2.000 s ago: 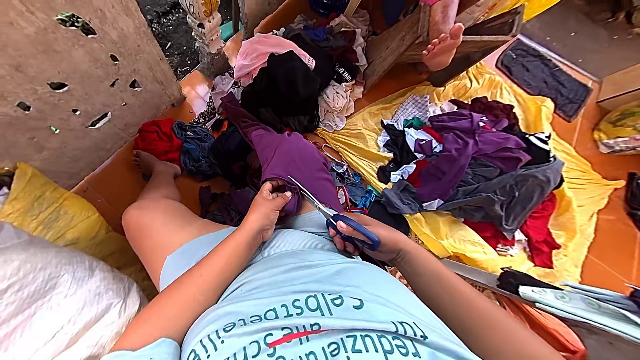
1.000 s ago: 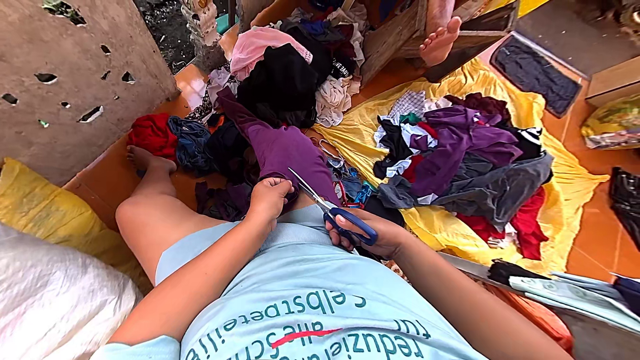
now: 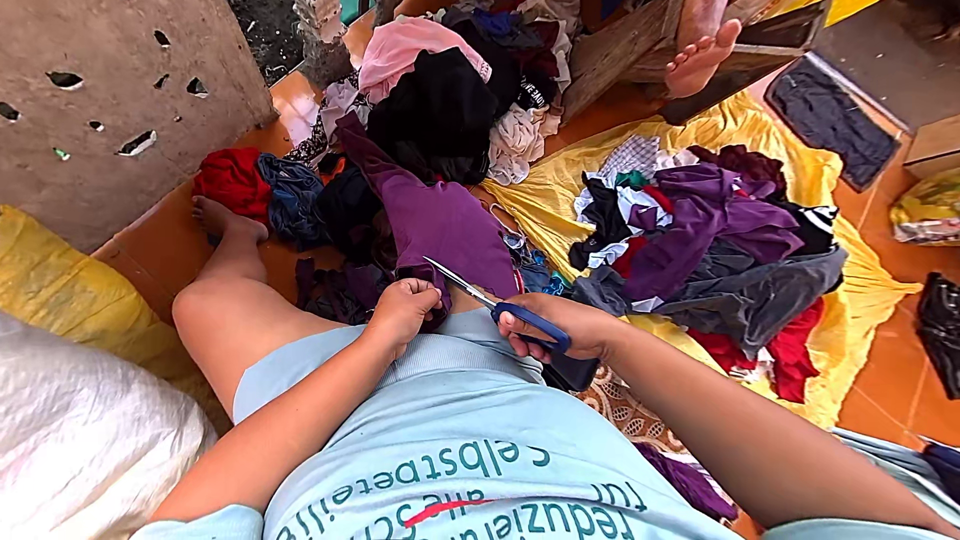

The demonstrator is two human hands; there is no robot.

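Note:
My left hand (image 3: 409, 307) pinches the near edge of a purple cloth garment (image 3: 450, 229), which lies spread over my lap and reaches away toward the heap of clothes. In my right hand (image 3: 559, 326) is a pair of scissors with blue handles (image 3: 531, 324). Their metal blades point up and to the left, with the tips over the purple cloth close to my left hand. The blades look nearly closed together. Fingers of my right hand pass through the handle loops.
Mixed clothes (image 3: 435, 105) are heaped ahead, and cut fabric pieces (image 3: 712, 217) lie on a yellow sheet (image 3: 832, 322) at right. A white sack (image 3: 82, 427) stands at left. Another person's bare foot (image 3: 703, 60) hangs by a wooden bench (image 3: 622, 56).
My left hand keeps its hold on the purple cloth and my right hand keeps the scissors. Orange cloth seen at the lower right earlier is now mostly out of sight.

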